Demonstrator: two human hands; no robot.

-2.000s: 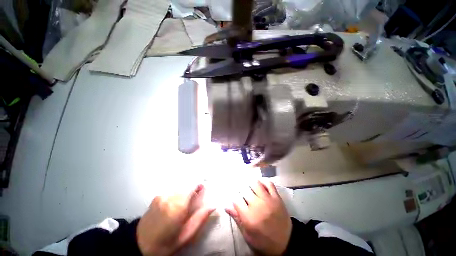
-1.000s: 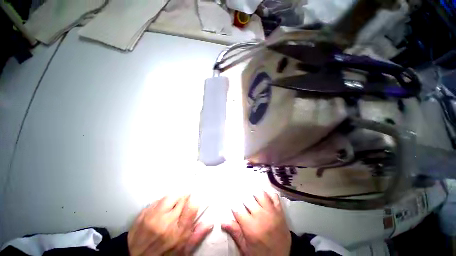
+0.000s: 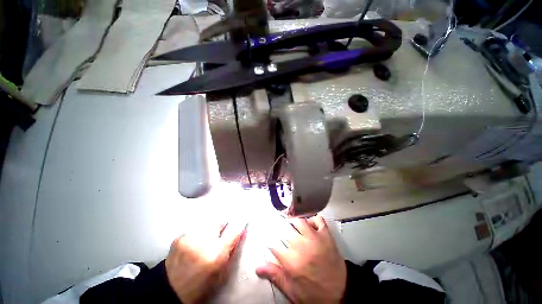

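Note:
A pale cloth piece (image 3: 251, 274) lies on the table and runs under the sewing machine head (image 3: 238, 142); the lamp glare washes out its far part. My left hand (image 3: 202, 261) lies on the left side of the cloth, fingers towards the machine. My right hand (image 3: 308, 258) presses on its right side, thumb pointing left, fingertips just below the curved guard (image 3: 309, 160). Both hands are bare and lie flat on the cloth. The needle area is mostly hidden by glare and the guard.
Black scissors with purplish handles (image 3: 321, 56) lie on top of the machine head. A pale oblong lamp (image 3: 193, 145) hangs left of it. Beige cut pieces (image 3: 119, 50) lie at the table's far left. A label (image 3: 505, 217) is at the right on the white table (image 3: 89, 196).
The view has swung since a second ago, so the machine shows its side instead of the blue logo. My left hand's fingers are more drawn together; both hands remain on the cloth.

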